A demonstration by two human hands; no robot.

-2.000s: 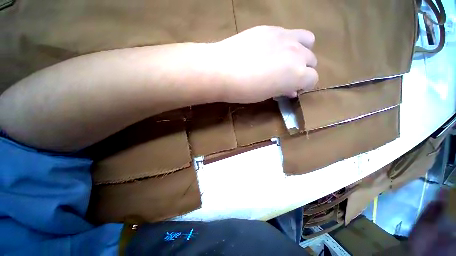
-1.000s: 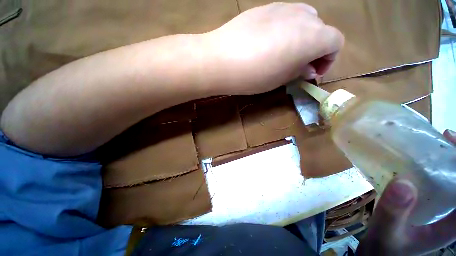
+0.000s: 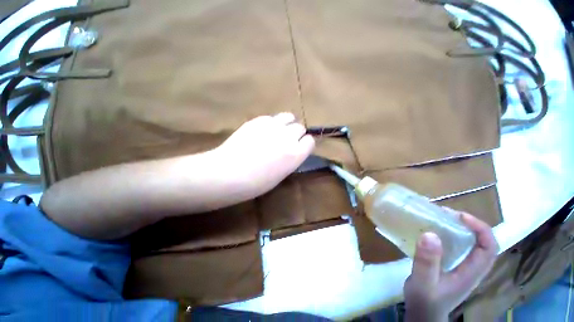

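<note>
Brown bag body panels (image 3: 390,82) lie in overlapping layers. My right hand (image 3: 450,267) holds a clear glue bottle (image 3: 418,220) with cloudy yellowish contents, tilted to the upper left. Its pale nozzle tip is at the corner notch (image 3: 351,188) of a middle layer. My left hand (image 3: 277,148) has curled fingers on the panel edge left of the nozzle, with a dark grey underside showing below them. The fingertips are partly hidden, but they pinch the edge. The top panel's notch shows right of my left hand. The lowest panel's square cut-out shows the white table.
Looped brown straps (image 3: 22,69) lie at the left, and more straps (image 3: 535,69) at the upper right. The white table (image 3: 315,270) has a curved-looking near edge. Brown panels (image 3: 541,251) hang beyond the edge at lower right.
The bottle came in from the right between the two earlier frames, and its nozzle is now at the notch edge. The view has widened, and my left hand has moved left along the edge.
</note>
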